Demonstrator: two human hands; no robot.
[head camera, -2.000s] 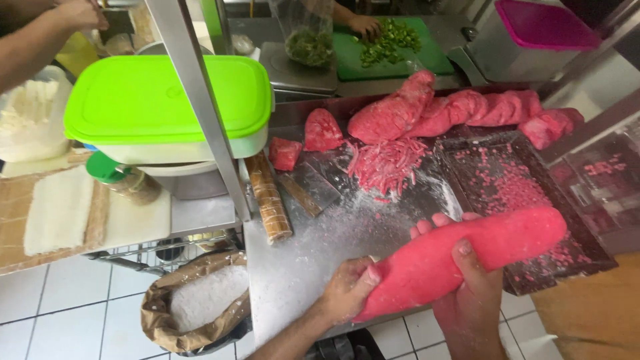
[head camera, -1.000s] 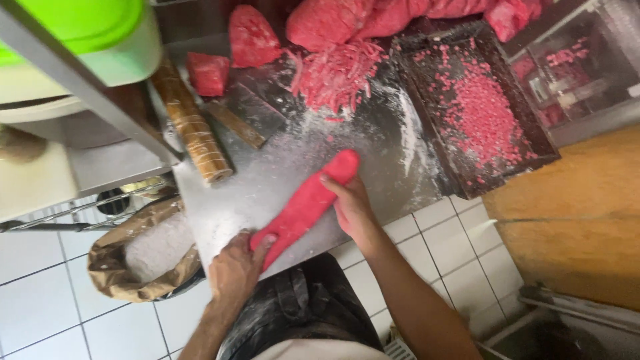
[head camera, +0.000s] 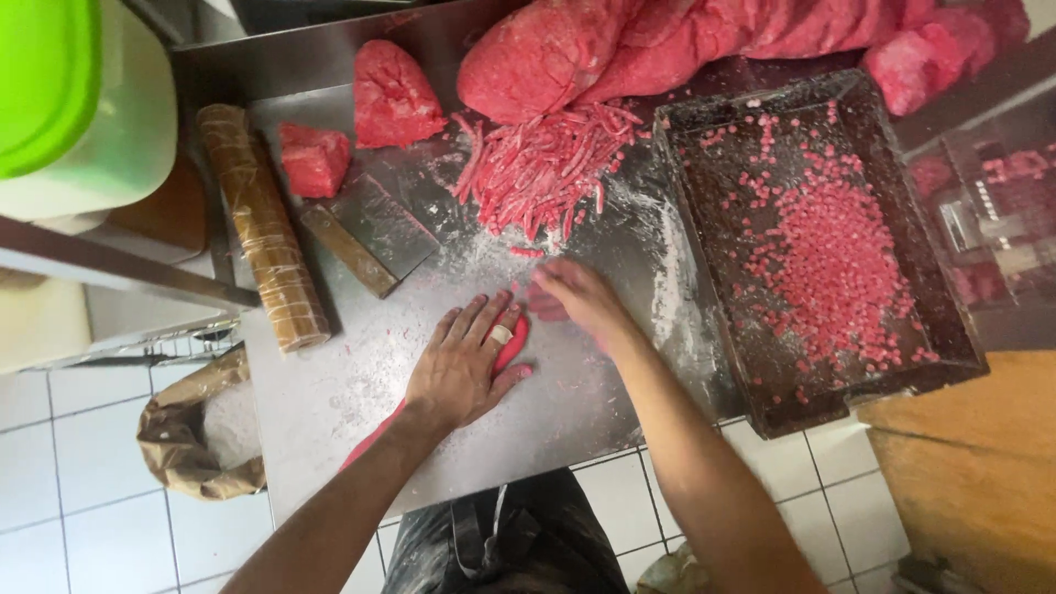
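A roll of red dough (head camera: 513, 340) lies on the floured metal worktop (head camera: 569, 404), mostly hidden under my left hand (head camera: 466, 363), which rests flat on it with a white band on one finger. Its other end shows beside my left forearm. My right hand (head camera: 573, 301), blurred, is just to the right, over the worktop, and holds nothing that I can see. Beyond my hands is a pile of thin red dough strips (head camera: 544, 169). A scraper with a wooden handle (head camera: 351, 252) lies left of the pile.
A dark tray (head camera: 701, 272) with small red dough bits stands at right. Large dough masses (head camera: 540, 62) and two smaller dough pieces (head camera: 396, 95) are at the back. A wrapped brown cylinder (head camera: 264, 227), a paper sack of white powder (head camera: 177, 425) and a green-lidded tub (head camera: 99, 124) are at left.
The dough roll, held up in both hands before, is now down on the worktop under my left hand. My right hand has let go of it. The view has shifted.
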